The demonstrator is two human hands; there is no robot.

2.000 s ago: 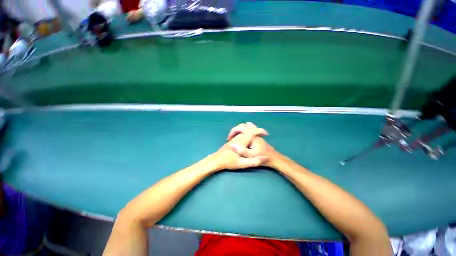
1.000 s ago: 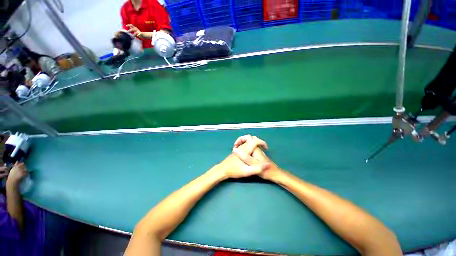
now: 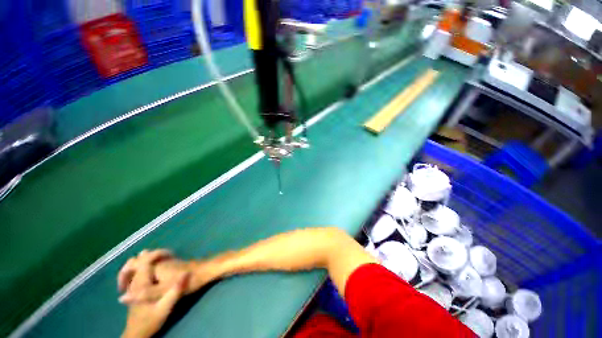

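My right hand [image 3: 173,273] and my left hand [image 3: 149,298] are clasped together on the green bench [image 3: 317,178] at the lower left, fingers interlaced. No object shows in them. The image is blurred, so single fingers are hard to tell. The auto-feed screwdriver [image 3: 267,79], black with a yellow stripe, hangs upright above the bench, ahead and to the right of my hands. Its thin bit [image 3: 280,178] points down. A whitish screw feed hose [image 3: 221,82] curves to its metal tip.
A blue plastic crate [image 3: 521,211] right of the bench holds several white housings [image 3: 447,254]. A wooden strip [image 3: 401,102] lies farther along the bench. The conveyor belt [image 3: 125,178] runs on the left, with a black wrapped bundle [image 3: 26,142] across it. Blue crates and one red crate [image 3: 113,45] stand behind.
The view has swung right, bringing the screwdriver body, wooden strip and crate of housings into sight. My clasped hands now appear at the lower left, still together. The coworkers at the left have left the picture.
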